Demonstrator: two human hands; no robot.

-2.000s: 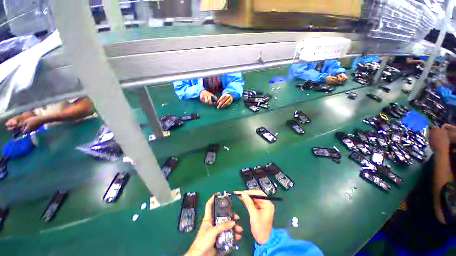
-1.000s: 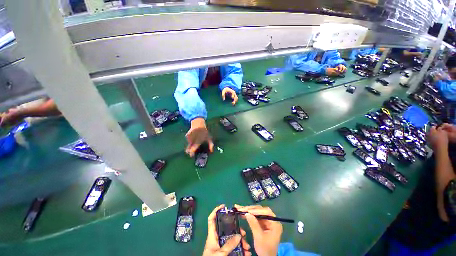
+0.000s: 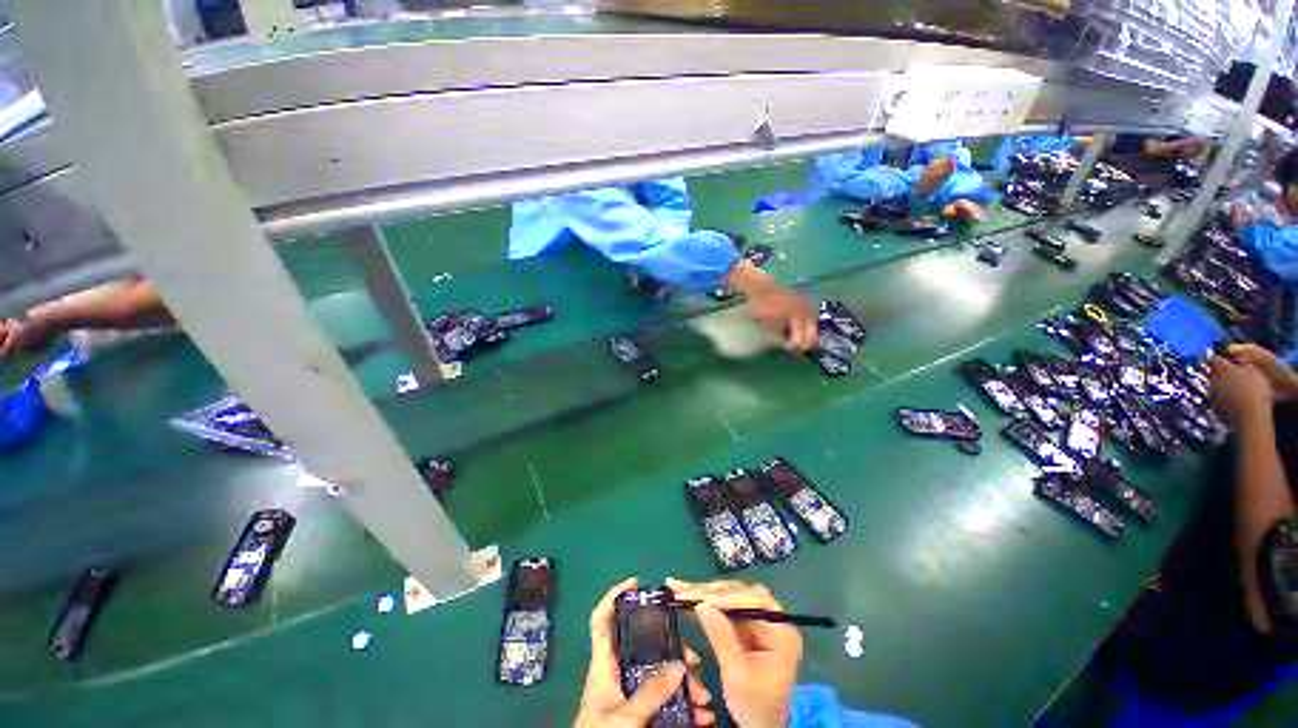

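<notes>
An open black phone (image 3: 651, 647) with a silver board is held upright in my left hand (image 3: 615, 694), thumb across its lower part. My right hand (image 3: 752, 657) holds dark, thin tweezers (image 3: 769, 616), their tip at the phone's top end, where small pale bits show. The tip is too small to tell whether it holds a piece. Three open phones (image 3: 763, 516) lie side by side just beyond my hands. Another open phone (image 3: 527, 622) lies to the left of my hands.
A slanted grey post (image 3: 271, 327) stands at left, with white bits (image 3: 373, 622) by its foot. More white bits (image 3: 853, 641) lie right of my hands. A large phone pile (image 3: 1096, 391) is at right. A person's hand (image 3: 780, 313) reaches over the belt; another person works at right.
The opposite person's hand has moved right across the belt, and phones near it are gone from their earlier spots. Belt phones at left have shifted left. My hands have barely moved since one second ago.
</notes>
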